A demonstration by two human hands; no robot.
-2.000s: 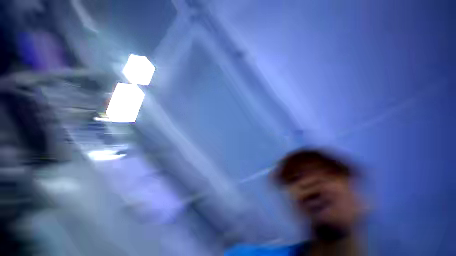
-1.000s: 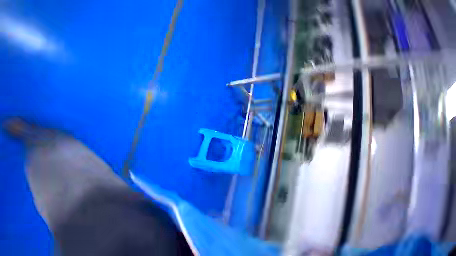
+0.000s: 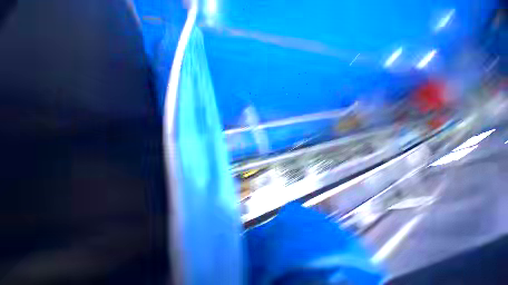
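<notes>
The view is strongly blurred and tilted. Neither my left hand nor my right hand can be seen. A light blue work smock (image 3: 206, 167) with a pale edge runs from top to bottom left of the middle. More blue cloth (image 3: 312, 245), perhaps a sleeve, fills the bottom middle. Dark trousers (image 3: 78, 145) fill the left side. No held object shows.
A long workbench (image 3: 328, 178) with blurred pale items runs slantwise from the lower middle to the right. A blurred red patch (image 3: 431, 97) is at the upper right. The glossy blue floor (image 3: 289, 67) lies beyond, with a faint line and light streaks. Ceiling lights (image 3: 462, 149) show at the right.
The view has swung from the ceiling and a person, then the floor and a blue stool, to the smock and dark trousers close up. The stool and the person are out of view.
</notes>
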